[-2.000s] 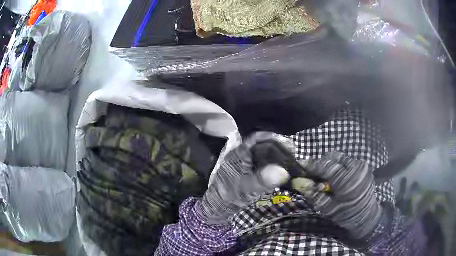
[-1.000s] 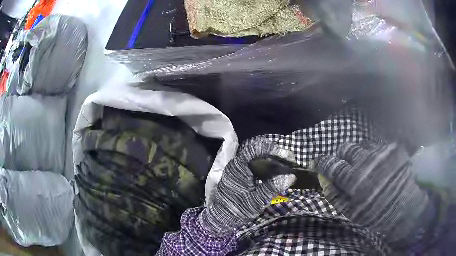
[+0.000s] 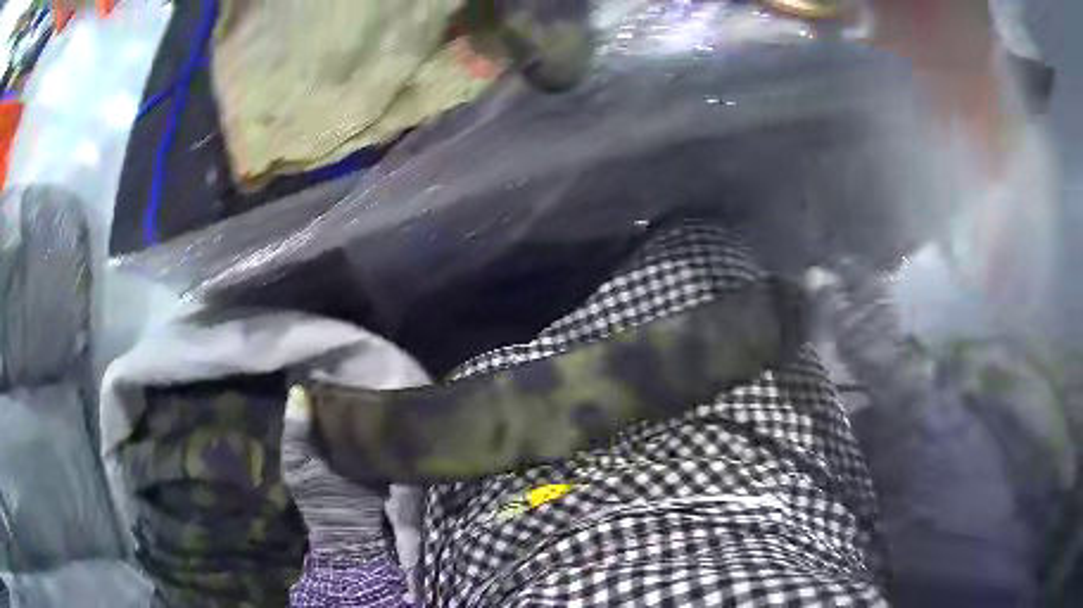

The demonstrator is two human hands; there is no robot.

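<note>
A long, slightly curved camouflage strip [image 3: 570, 398] is stretched across my gingham apron [image 3: 618, 534], printed side up. My left hand [image 3: 327, 487], in a grey knit glove, grips its left end beside the open sack. My right hand [image 3: 849, 327], gloved and blurred, is at its right end; the fingers are unclear but the end sits at them. The open white sack [image 3: 267, 339] holds camouflage pieces [image 3: 202, 475] at the lower left.
A film-wrapped dark stack [image 3: 475, 226] with blue straps [image 3: 169, 154] lies beyond my lap. An olive-tan woven cover [image 3: 327, 83] lies on it. Closed grey sacks [image 3: 48, 297] stand at the left edge. Another camouflage shape [image 3: 1009, 404] shows blurred at the right.
My hands have moved far apart, and the strip, earlier mostly hidden between them, is now spread out. The camera view has shifted right and tilted.
</note>
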